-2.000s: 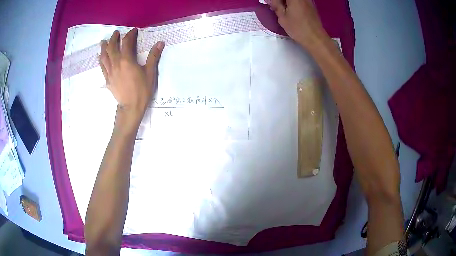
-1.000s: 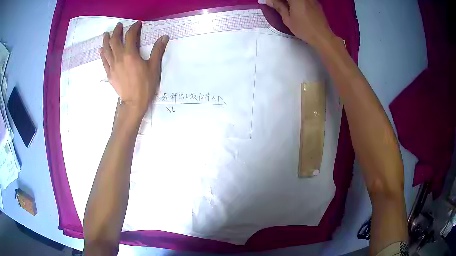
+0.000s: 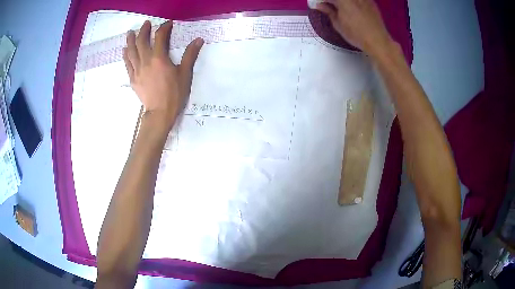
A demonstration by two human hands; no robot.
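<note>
The white paper pattern (image 3: 243, 186) with handwriting lies on the magenta fabric (image 3: 59, 186), which shows as a border. A clear ruler with a reddish grid (image 3: 248, 29) lies along the pattern's far edge. My left hand (image 3: 159, 70) is spread flat on the ruler and pattern, fingers apart. My right hand (image 3: 356, 23) is at the ruler's right end, by the curved cut-out, with a small white piece of chalk (image 3: 316, 4) pinched in its fingertips. A tan flat bar (image 3: 357, 152) lies on the pattern's right part.
A black phone-like rectangle (image 3: 25, 122), papers (image 3: 7, 163) and a small orange-brown box (image 3: 25, 220) lie at the left. Loose magenta fabric (image 3: 480, 141) lies at the right. Dark shears (image 3: 412, 262) are partly hidden by my right forearm at the lower right.
My right hand and the chalk have shifted slightly right in view. My left hand has also shifted slightly right, still flat on the ruler. The ruler and pattern appear slightly turned.
</note>
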